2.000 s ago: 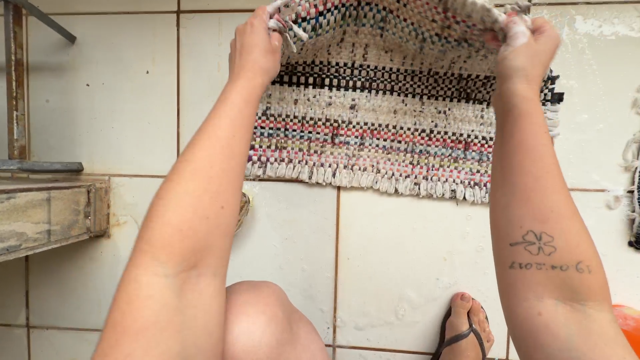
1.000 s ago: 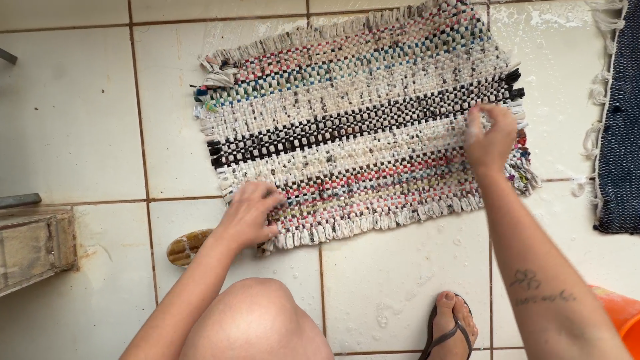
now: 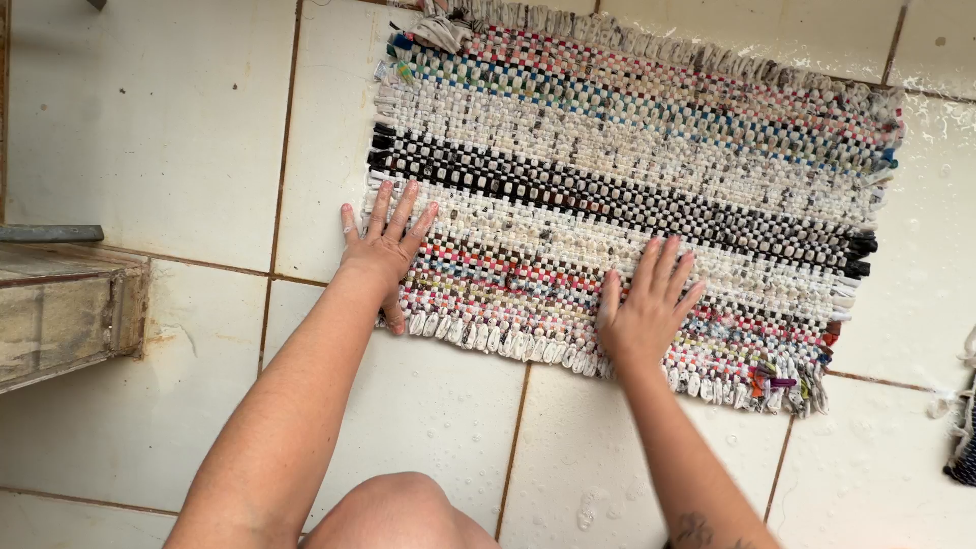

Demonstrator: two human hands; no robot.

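Observation:
A woven rag rug (image 3: 534, 191) with fringed long edges, cream with black, pink and blue stripes, lies spread on the white tile floor. My left hand (image 3: 385, 252) rests with fingers apart on its left edge, near the lower corner, the outermost finger over the tile. My right hand (image 3: 648, 305) lies flat on the lower part of the rug, right of its middle, fingers spread. Neither hand grips anything. The rug's upper left corner has a bunched bit of fabric (image 3: 442, 30).
Soapy water and bubbles (image 3: 587, 511) show on the tiles. At the left stands the worn corner of a wooden piece (image 3: 69, 305), with a grey bar (image 3: 49, 233) above it. Part of a dark blue fringed rug (image 3: 964, 450) shows at the right edge.
The rug was held up by its far side two seconds ago and now lies spread out. Both my hands have come down flat on it. The brush-like oval thing seen earlier is out of sight.

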